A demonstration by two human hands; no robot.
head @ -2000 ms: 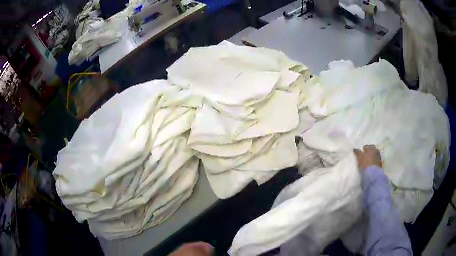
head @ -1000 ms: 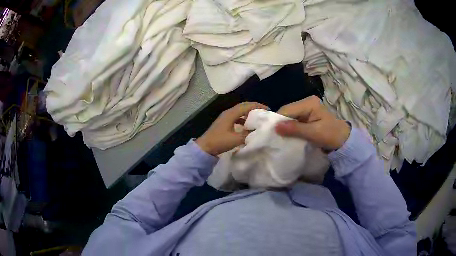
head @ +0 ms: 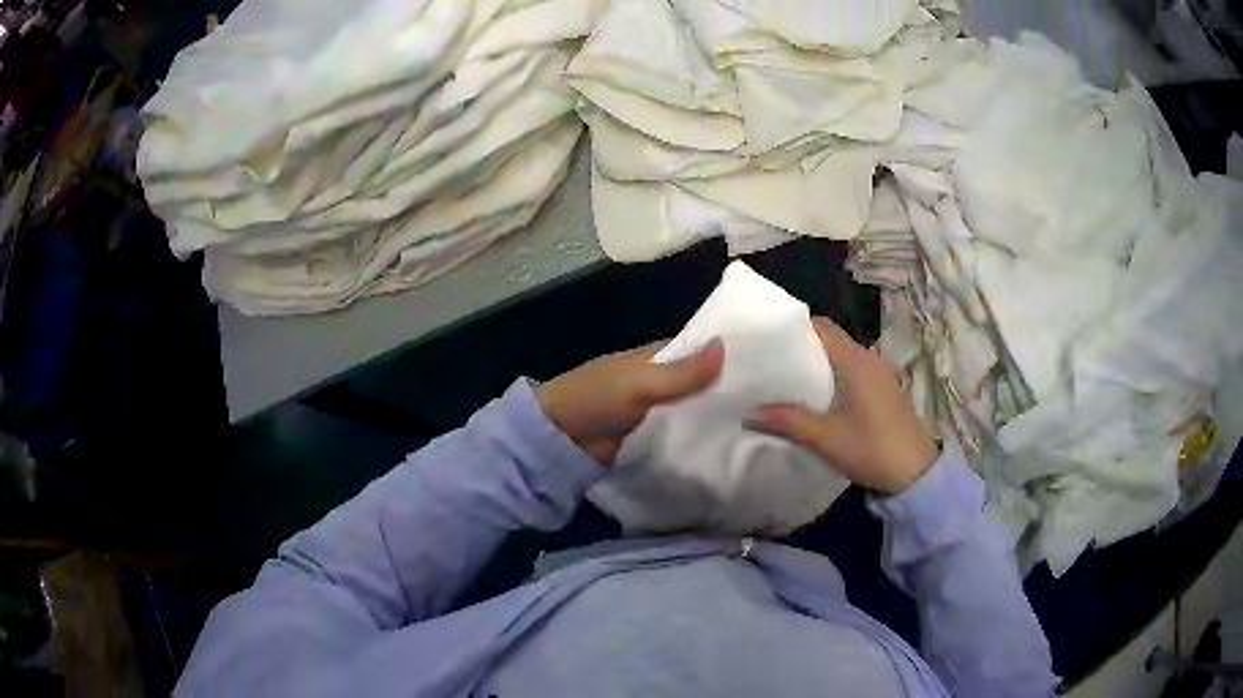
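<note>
A white part-sewn garment (head: 729, 457) is held up in front of my chest, its top edge forming a blunt peak. My left hand (head: 620, 393) grips its left side, thumb on the near face and fingers behind. My right hand (head: 862, 412) grips its right side, thumb in front and fingers behind the cloth. The lower part of the garment hangs bunched against my shirt. The fingertips behind the cloth are hidden.
A neat stack of cream pieces (head: 368, 177) lies on the grey tabletop (head: 395, 341) at left. A loosely overlapped pile (head: 750, 109) is beyond my hands. A crumpled white heap (head: 1091, 259) hangs at right, with a small yellow item (head: 1197, 439) at its edge.
The garment was pulled from the heap's near side by my right hand and brought to my chest. Since one second ago, the bunched cloth has been opened flatter between both hands.
</note>
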